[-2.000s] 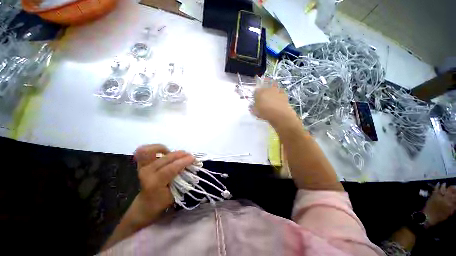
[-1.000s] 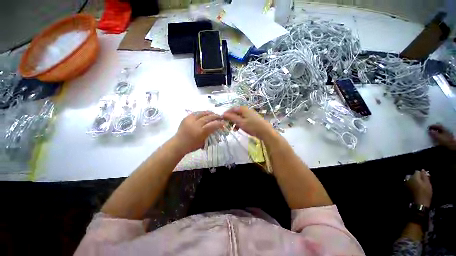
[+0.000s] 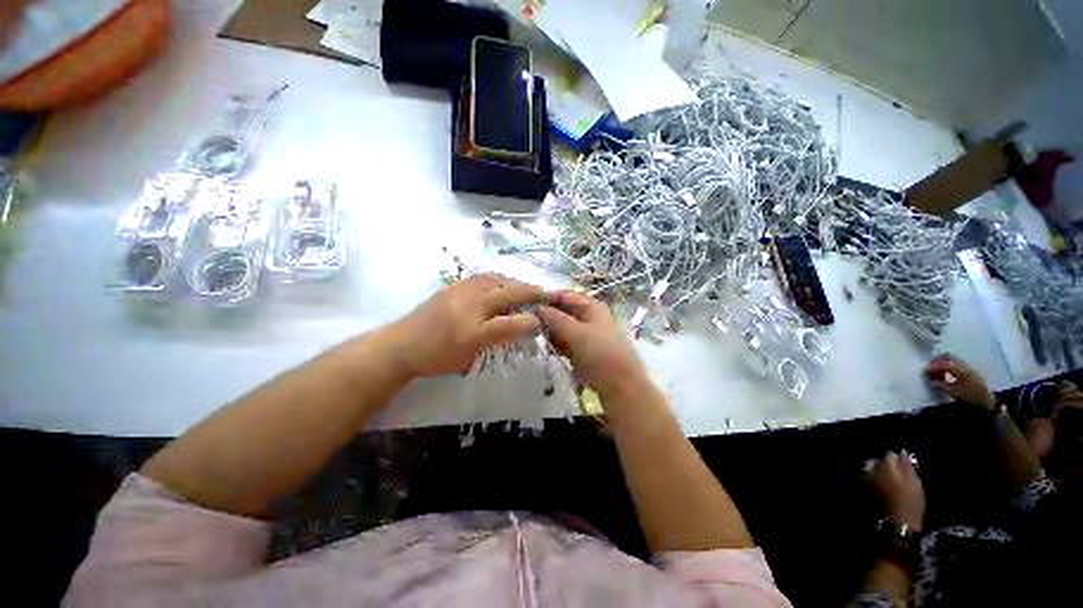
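My left hand (image 3: 469, 323) is closed on a cable bunch (image 3: 511, 374), held low over the table near its front edge. Several thin white cable ends hang down below the hand, blurred. My right hand (image 3: 584, 339) meets the left at the fingertips, thumb and fingers pinched together. What the right fingertips hold is too small and hidden to tell. A few loose white connectors (image 3: 513, 232) lie on the table just beyond my hands. A large tangled pile of white cables (image 3: 713, 178) lies beyond and to the right.
Clear packs with coiled cables (image 3: 223, 255) lie left. A gold-rimmed phone (image 3: 501, 101) rests on a black box (image 3: 505, 178). A second phone (image 3: 802, 279) lies by the pile. An orange basket (image 3: 101, 59) is far left. Another person's hands (image 3: 899, 485) show at right.
My right hand has come back from the loose connectors beside the box to meet my left. My left hand has risen from the lap to over the table with the bunch. The view has shifted.
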